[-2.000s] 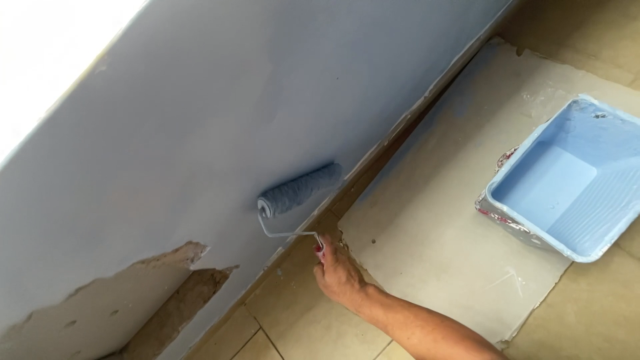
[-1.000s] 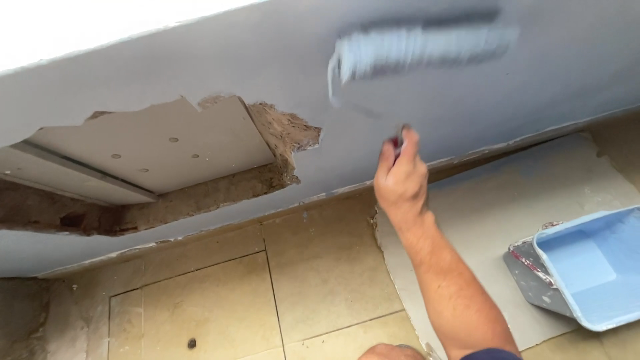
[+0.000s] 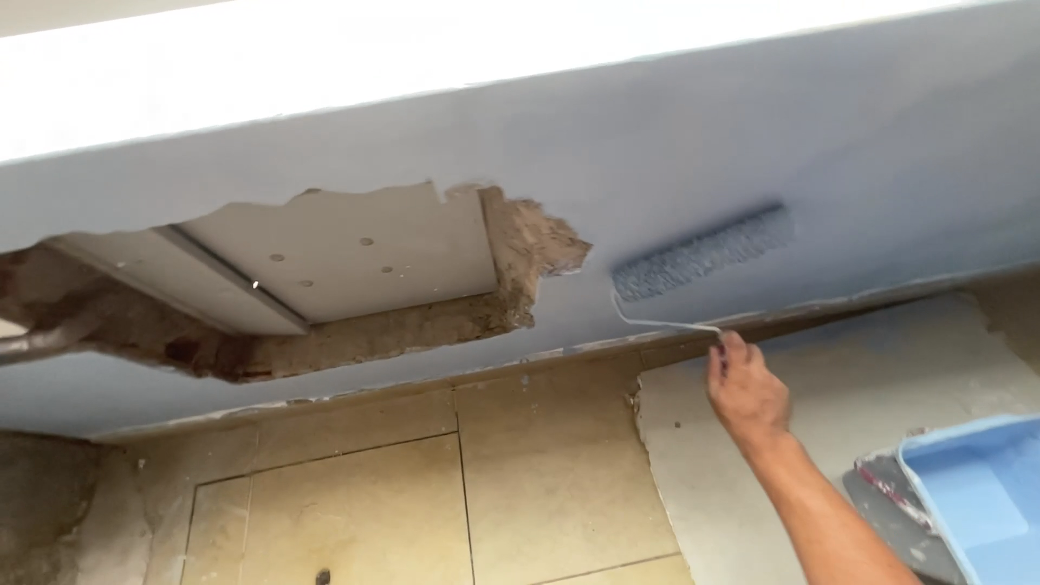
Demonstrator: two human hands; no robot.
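Observation:
My right hand (image 3: 749, 388) grips the handle of a paint roller. The roller's fuzzy blue-grey sleeve (image 3: 703, 250) lies against the lower part of the blue-grey painted wall (image 3: 691, 146), tilted up to the right, and its thin wire frame (image 3: 666, 323) runs down to my fist. Left of the sleeve a ragged hole opens in the wall, with rough broken masonry (image 3: 540, 236) at its edge and a pale panel (image 3: 349, 252) inside. At the lower right, a light blue paint tray (image 3: 967, 496) is partly in view. My left hand is out of view.
A pale protective sheet (image 3: 829, 382) with a torn left edge covers the floor beneath the tray. Beige floor tiles (image 3: 357, 504) run along the wall's foot. A grey paint-spotted container (image 3: 894, 504) is by the tray. A pipe (image 3: 49, 341) shows at the hole's left end.
The roller has moved down the wall from its higher position one second ago, still in my right hand. The view has swung left since two seconds ago, showing more of the hole.

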